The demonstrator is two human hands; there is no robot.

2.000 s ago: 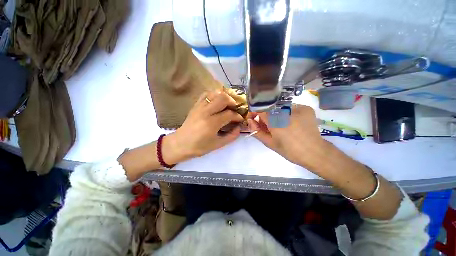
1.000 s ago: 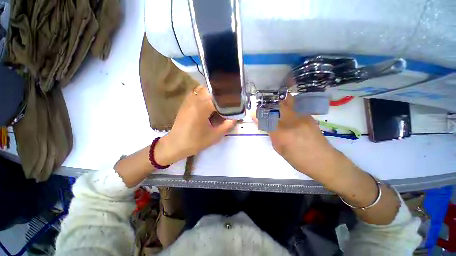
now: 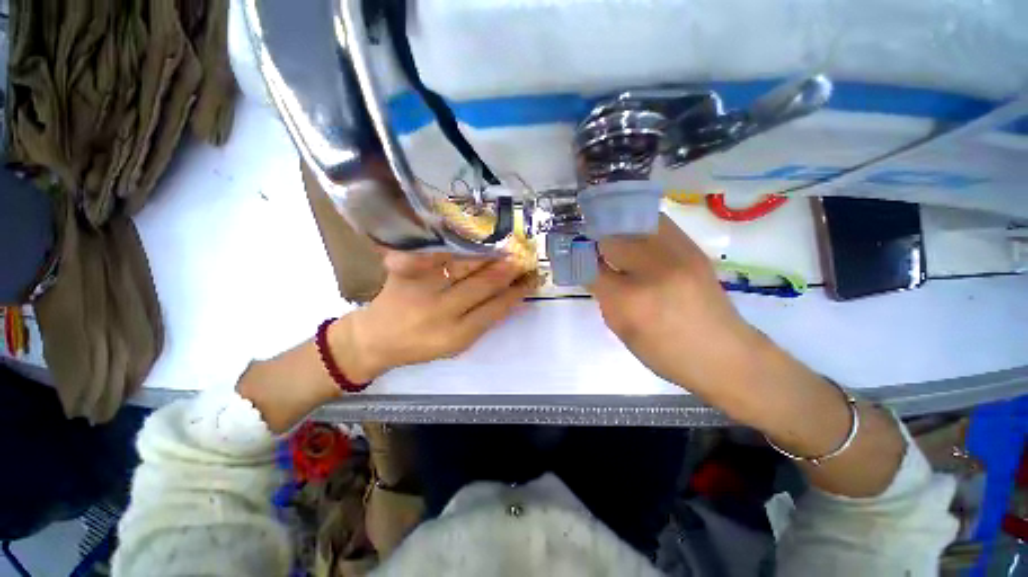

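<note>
A brown pocket piece lies partly under the white sewing machine head; its lit edge is at the needle area. My left hand lies flat with its fingers extended on the fabric, left of the needle. My right hand is right of the needle beside the grey guard; its fingertips are hidden behind the machine parts, so I cannot tell what they hold. The curved metal arm of the machine covers part of the fabric.
A heap of brown pieces lies at the far left, with more pieces hanging towards the table edge. Right of my right hand are green and blue snips, a red scissor handle and a smartphone.
The view has shifted, so the machine head sits further left. My left hand has flattened over the fabric beside the needle. The brown strip hanging below my left hand no longer shows.
</note>
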